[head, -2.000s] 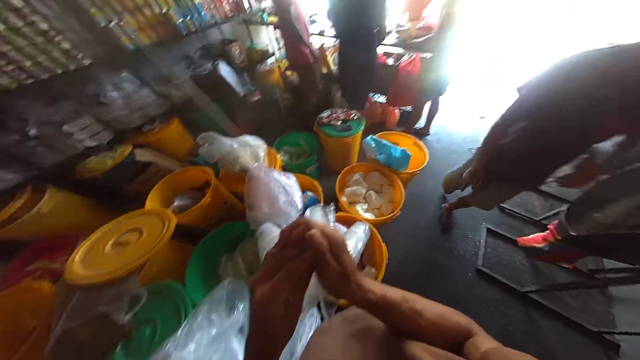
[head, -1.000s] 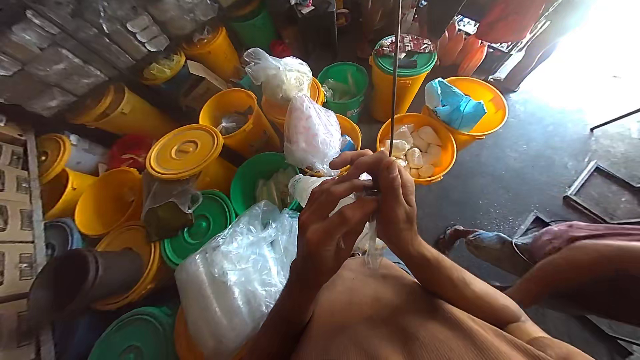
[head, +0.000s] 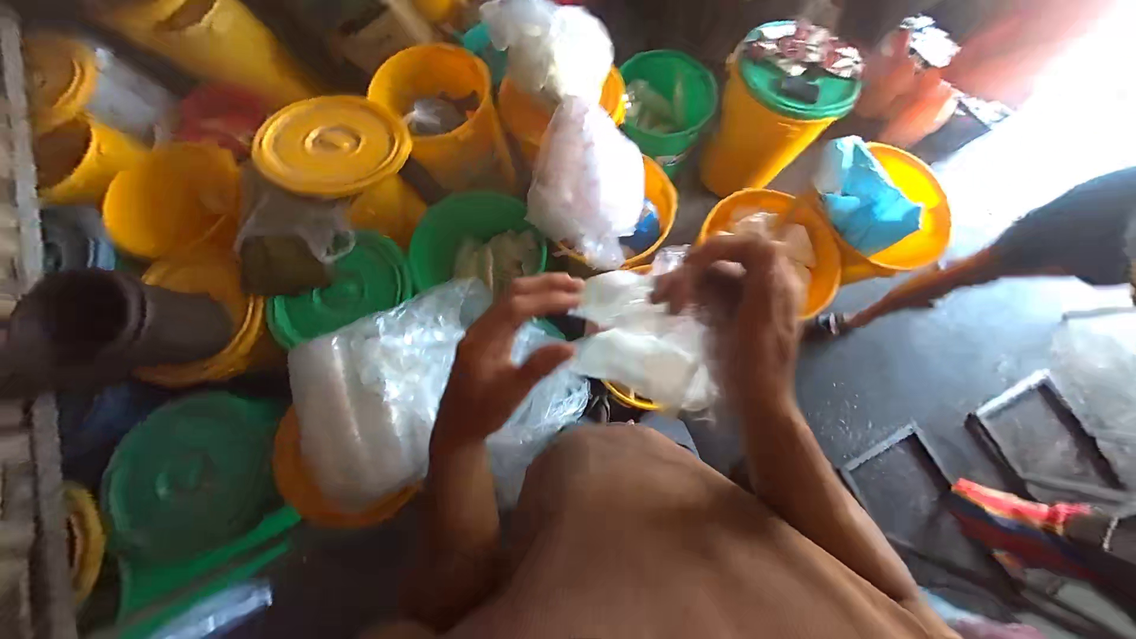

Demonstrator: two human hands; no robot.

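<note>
My left hand (head: 510,355) is raised with its fingers apart, its fingertips at the left edge of whitish clear plastic bags (head: 643,342). Motion blurs my right hand (head: 741,302), whose bent fingers are at the right side of these bags; whether they grip the plastic I cannot tell. Below the bags the rim of a yellow bucket shows in part. Left of my left hand a large bundle of clear plastic bags (head: 373,390) lies over an orange bucket (head: 306,497). A filled white plastic bag (head: 587,182) rests on a yellow bucket just beyond my hands.
Yellow and green buckets crowd the left and the far side, among them a green bucket (head: 670,102). A blue plastic bag (head: 865,195) hangs in a yellow bucket at the right. Dark metal frames (head: 1047,435) lie on the floor, and another person's arm (head: 941,284) reaches in.
My hands were together one and two seconds ago and are now apart, on either side of the whitish bags. The view has tilted down.
</note>
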